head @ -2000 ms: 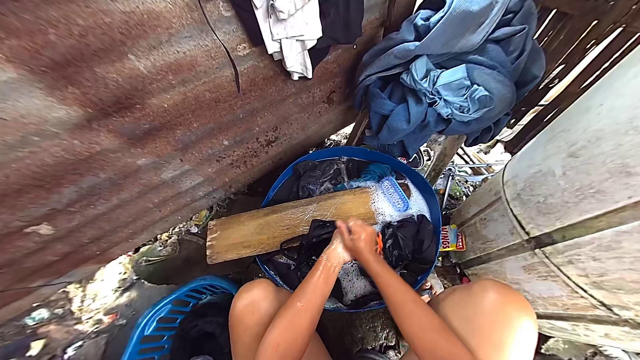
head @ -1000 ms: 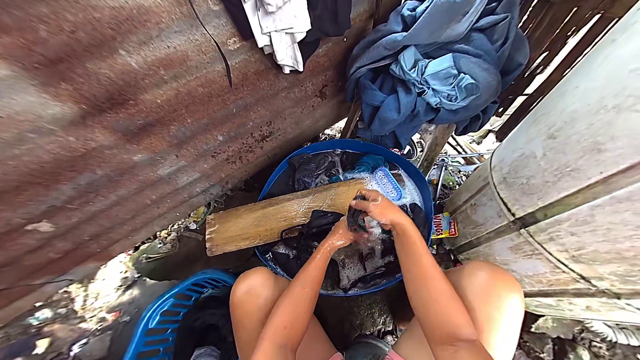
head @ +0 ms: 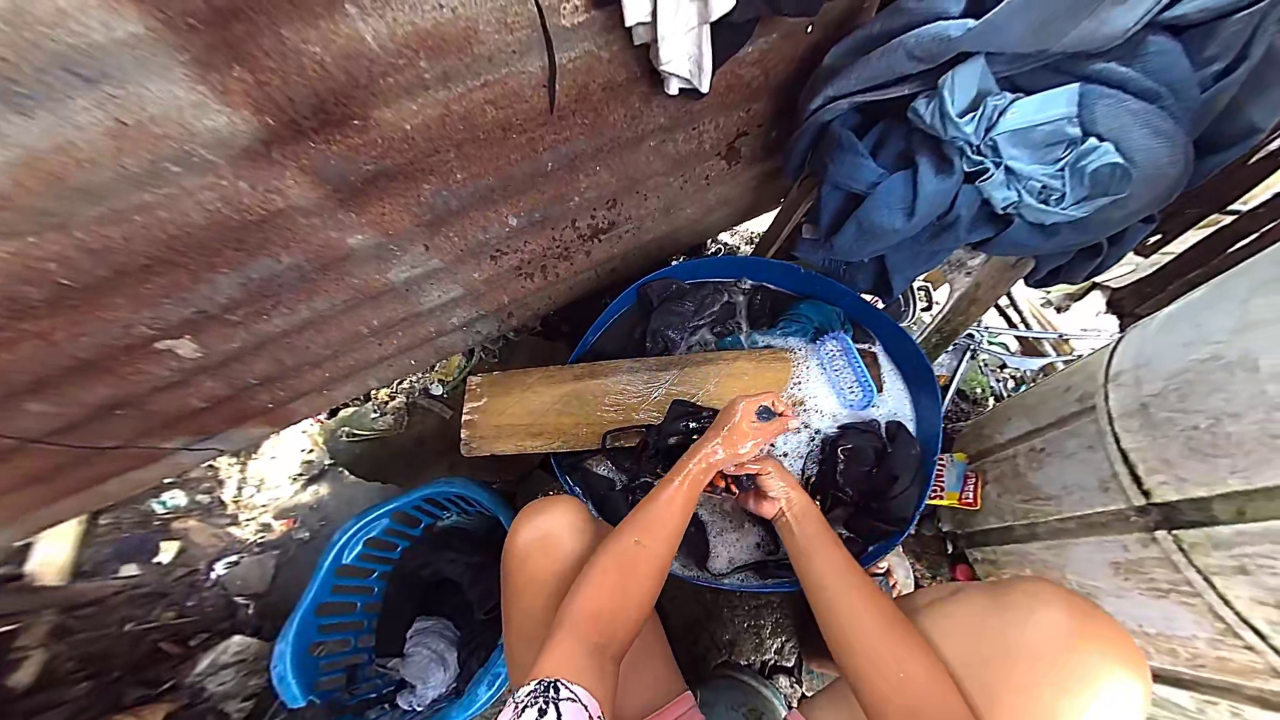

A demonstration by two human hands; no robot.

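Observation:
A round blue tub (head: 930, 400) holds soapy water and dark wet clothes (head: 865, 465). Over its left part lies a wooden board (head: 600, 398), its right end among the suds. My left hand (head: 748, 430) is closed on dark wet cloth, a bit of which pokes out of the fist. Just below and to the right, my right hand (head: 765, 487) grips more of the dark cloth; the fingers are partly hidden. A blue scrub brush (head: 845, 370) rests bristles up in the foam beyond my hands.
A blue plastic basket (head: 300, 640) with dark and grey clothes stands at the lower left. Rusty corrugated metal (head: 300, 200) rises along the left. Blue cloths (head: 1000, 150) hang over wood behind the tub. A large pale container (head: 1200, 400) and a colourful packet (head: 955, 482) are on the right.
My hands have changed position over the tub. One second ago the right hand was above the left; now the left is above the right.

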